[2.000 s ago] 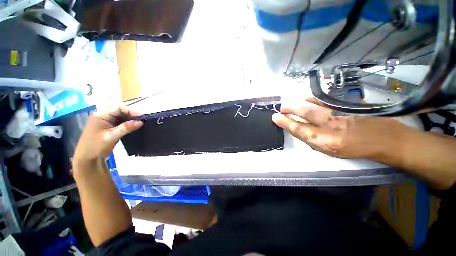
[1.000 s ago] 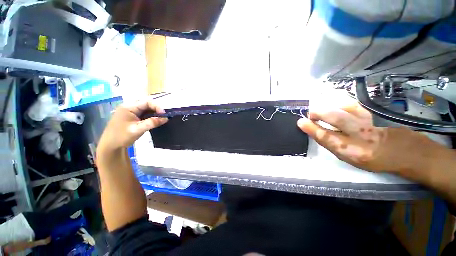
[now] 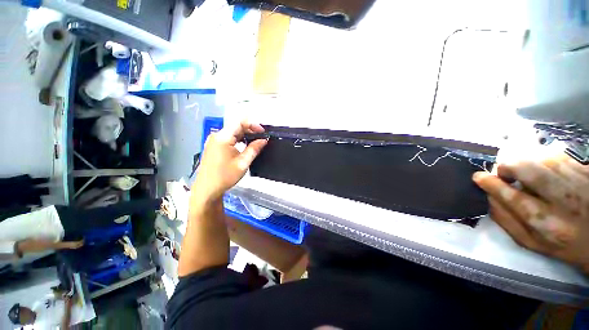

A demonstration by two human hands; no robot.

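A long black strip [image 3: 361, 174] lies across the white table in front of me, with its top edge folded or layered as a narrow dark band. Pale loose thread tails show along that edge, the longest toward the right. My left hand [image 3: 232, 158] pinches the strip's upper left corner between thumb and fingers. My right hand [image 3: 536, 200] pinches its upper right end; the fingertips cover that corner. The strip's lower edge rests near the table's front.
Sewing machine [image 3: 555, 122] at the right, partly cut off. Brown fabric panel [image 3: 323, 9] at the top; tan card [image 3: 272, 55] below it. Ridged front table edge [image 3: 387, 248]. Blue basket [image 3: 274, 222] beside the table. Shelves with rolls and two other people, one in white [image 3: 45, 309], at left.
The view has swung right and tilted, so the table contents sit differently in the picture and more of the shop shows at left. Both hands keep hold of the black strip's ends.
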